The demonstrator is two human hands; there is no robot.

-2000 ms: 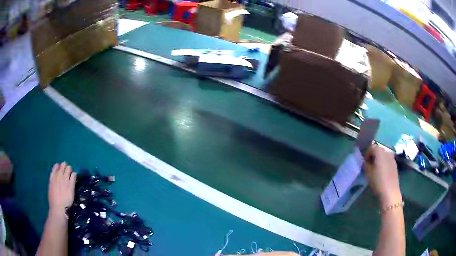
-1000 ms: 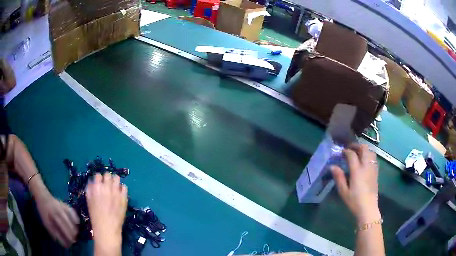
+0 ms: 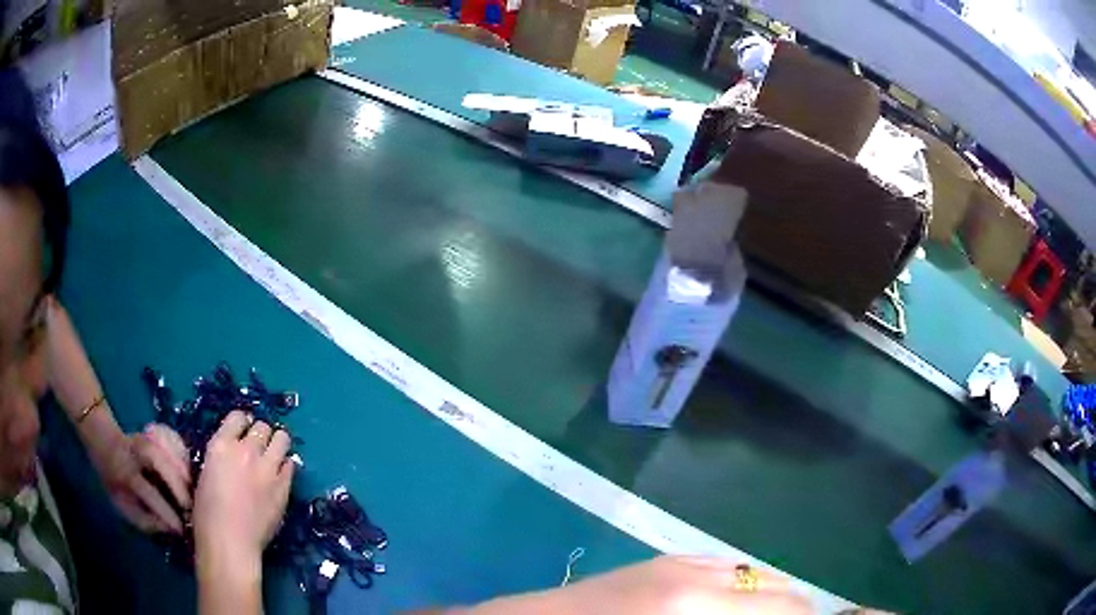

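A tall white-lilac product box with raised top flaps and a dark gadget picture stands on the dark green belt; no hand touches it. A second similar box is farther right on the belt, tilted in view. My left hand lies low along the bottom edge, with something gold on it; its fingers are cut off or unclear, so its grip does not show. A thin pale strap cord shows on the worktop beside my left arm. My right hand is not in view.
At left, a neighbour's two hands work in a dark cable pile; their head is close. A cardboard panel stands behind. Across the belt are flat packs, a large brown carton and blue gadgets.
The right hand has let go of the box and left the picture. Both boxes appear farther left. My left hand has come up into view at the bottom. The neighbour's head has come into view.
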